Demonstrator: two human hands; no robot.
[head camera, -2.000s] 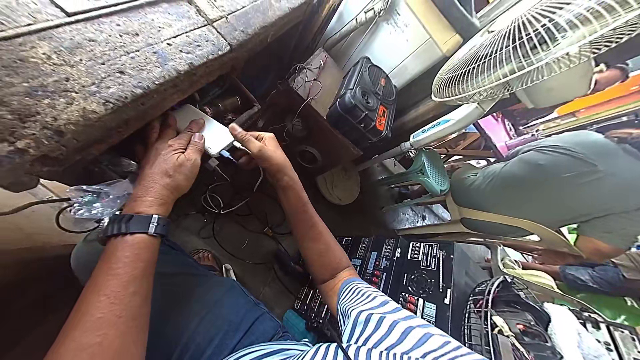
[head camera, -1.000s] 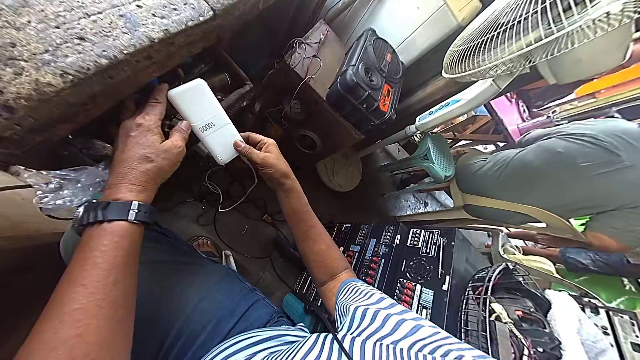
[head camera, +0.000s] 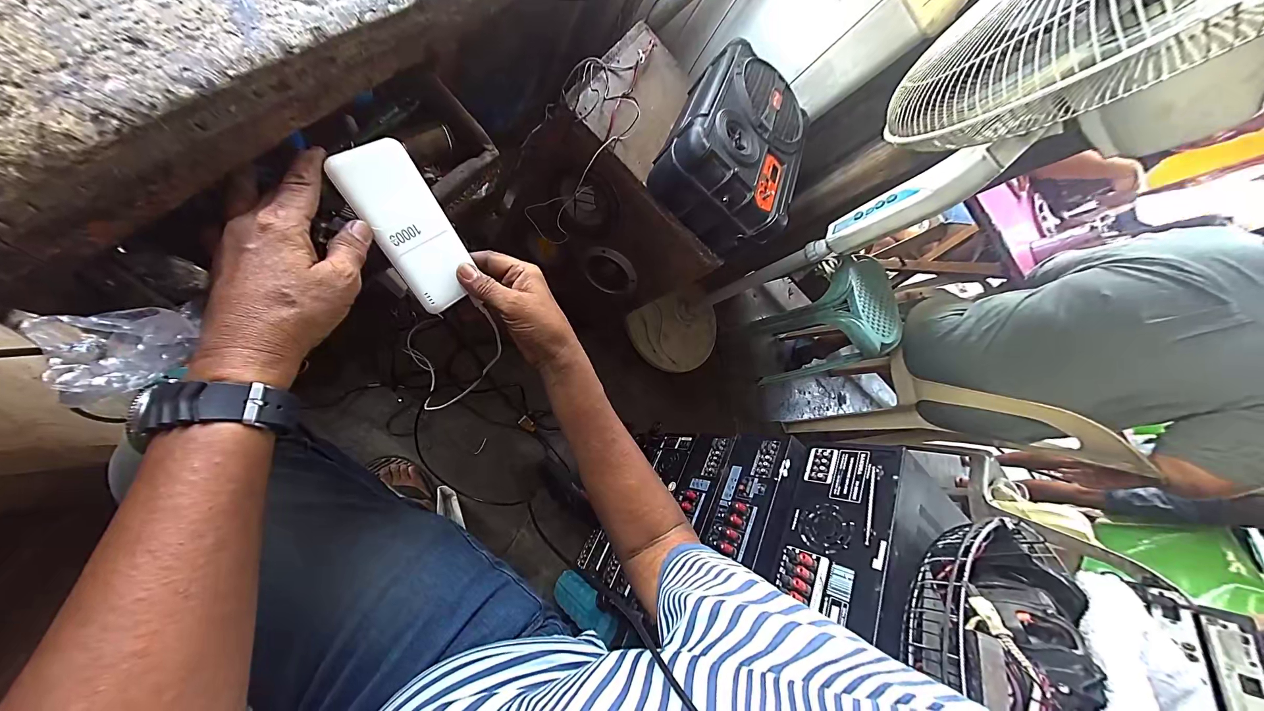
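My right hand (head camera: 518, 301) pinches the lower end of a white power bank (head camera: 400, 222), its thumb on the face that bears printed digits. A thin white cable (head camera: 494, 360) hangs from near that end and loops below. My left hand (head camera: 286, 262), with a black watch (head camera: 212, 407) on the wrist, reaches over the dark drawer or shelf space under the worn tabletop, left of the power bank. Its thumb is apart from the power bank; its other fingertips are partly hidden in shadow, so whether they hold something cannot be told.
A worn tabletop (head camera: 158, 89) crosses the upper left. Beyond stand a wooden speaker box (head camera: 612, 237), a black portable speaker (head camera: 731, 143) and a pedestal fan (head camera: 1066, 69). Black amplifiers (head camera: 820, 523) lie at lower right; cables cross the floor. A person (head camera: 1106, 346) sits at right.
The power bank was in both hands two seconds ago, more edge-on. Now its face shows, only my right hand holds it, and my left hand has come away toward the space under the tabletop.
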